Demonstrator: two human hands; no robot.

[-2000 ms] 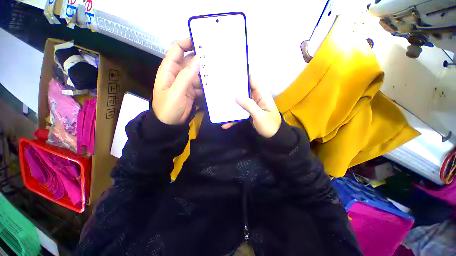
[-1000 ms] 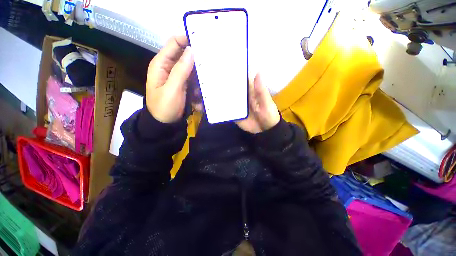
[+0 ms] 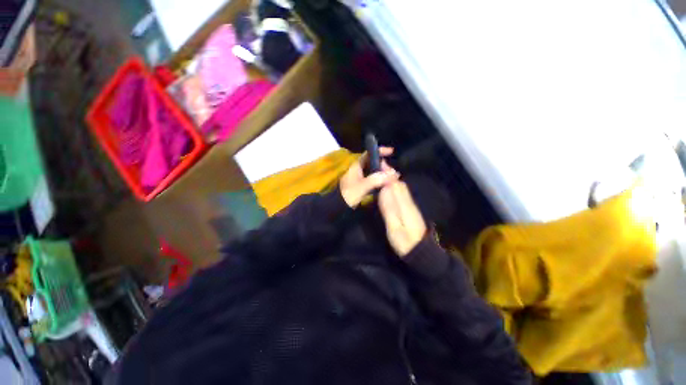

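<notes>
A smartphone [image 3: 372,153], seen edge-on as a narrow dark shape, is held near my lap, left of the white table. My left hand [image 3: 364,179] is closed around its lower part. My right hand [image 3: 402,214] is beside it with fingers extended and fingertips close to the left hand; blur hides whether it touches the phone. A mustard-yellow garment [image 3: 572,282] hangs over the table's edge at the right. More yellow cloth [image 3: 301,179] lies left of my left hand.
The white table [image 3: 541,98] fills the upper right. A cardboard box [image 3: 282,98] with pink and black bundles and a red basket [image 3: 197,147] of magenta cloth stand at upper left. A white flat piece [image 3: 289,143] lies beside the box. A green basket [image 3: 66,289] is at far left.
The view has turned and shifted left. The phone has come down from above the table edge to near the lap and turned from screen-facing to edge-on.
</notes>
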